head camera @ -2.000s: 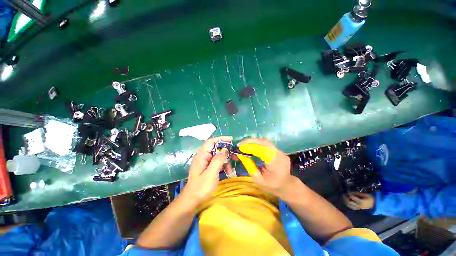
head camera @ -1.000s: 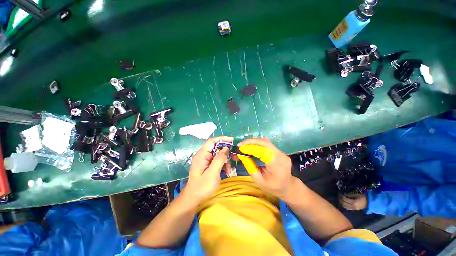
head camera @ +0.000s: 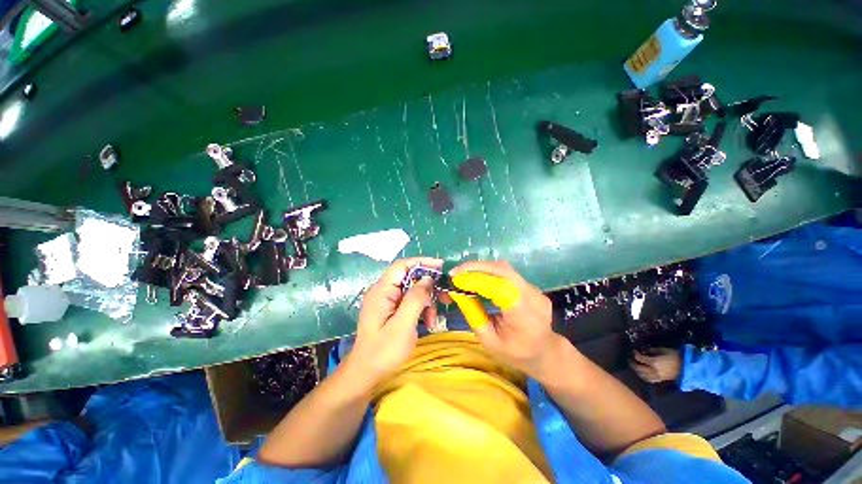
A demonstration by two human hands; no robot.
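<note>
My left hand [head camera: 395, 312] is bare and holds a small square device body [head camera: 422, 276] with a light rim at the front edge of the green bench. My right hand [head camera: 506, 310], with yellow finger cots [head camera: 485, 286] on thumb and forefinger, pinches a small dark piece [head camera: 454, 281] beside the device body. Whether the dark piece touches the body is too small to tell. A white wipe [head camera: 375, 245] lies flat just beyond my left hand. Two thin dark squares [head camera: 441, 198] lie farther out on the bench.
Binder clips [head camera: 203, 255] are heaped left, near a clear bag [head camera: 106, 253] and a white bottle [head camera: 38, 304]. Larger clips [head camera: 695, 156] and a blue bottle [head camera: 664, 52] are at right. Another device body [head camera: 439, 45] sits on the darker strip. A person's hand [head camera: 656, 365] shows lower right.
The items on the darker strip, including the device body, have shifted right. The neighbour's hand at lower right has moved left. My hands have stayed nearly in place.
</note>
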